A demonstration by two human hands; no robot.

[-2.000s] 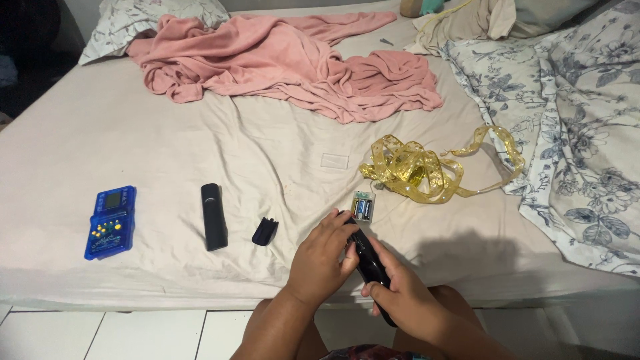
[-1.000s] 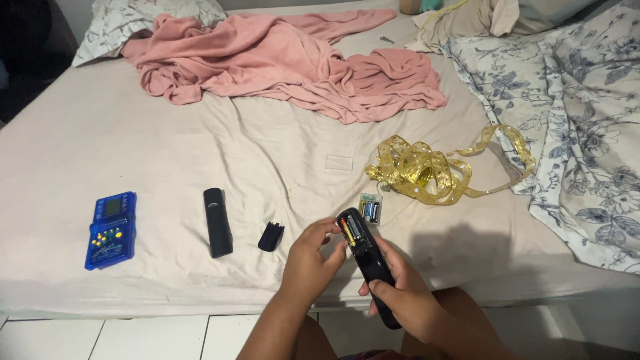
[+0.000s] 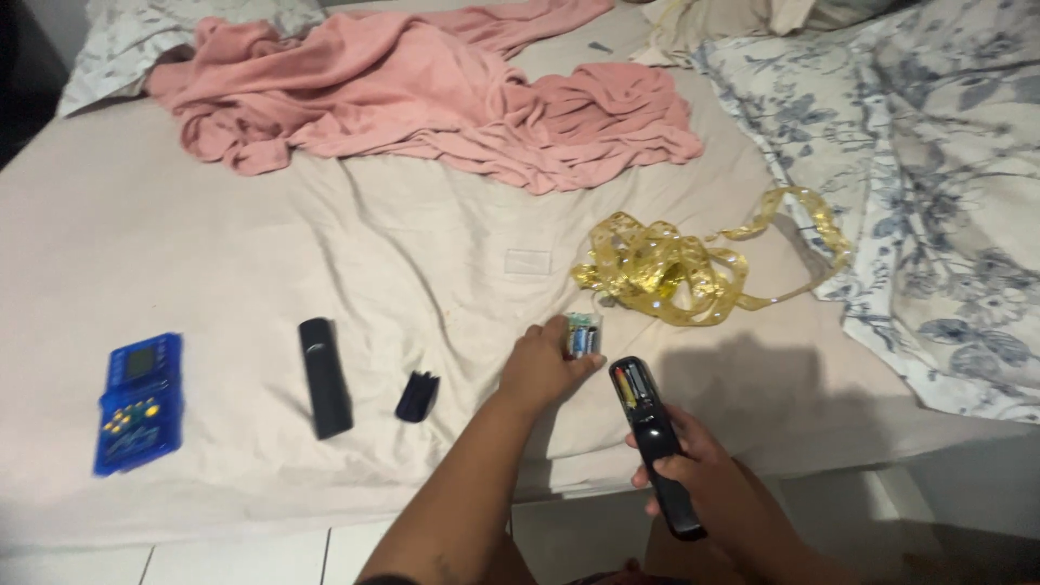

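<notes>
My right hand [image 3: 691, 463] holds a black remote control [image 3: 658, 451], its battery compartment uncovered and facing up, with batteries [image 3: 630, 386] inside. To its left, my left hand [image 3: 546, 363] touches a small pack of batteries [image 3: 583, 337] on the bed; whether the fingers grip it is hard to tell. A dark battery cover [image 3: 418, 397] lies left of my left forearm. Farther left are a second black remote control [image 3: 325, 378], lying lengthwise, and a blue handheld game console [image 3: 140, 404] with yellow buttons.
Gold ribbon [image 3: 670, 276] lies tangled beyond the battery pack, beside a small clear plastic piece [image 3: 528, 262]. A pink blanket [image 3: 390, 89] spreads across the back of the bed [image 3: 227, 236]. Floral bedding [image 3: 967, 244] covers the right side; white floor tiles [image 3: 236, 556] show in front.
My left hand has left the remote control and reached the battery pack. The open compartment, hidden by my left hand two seconds ago, now shows fully.
</notes>
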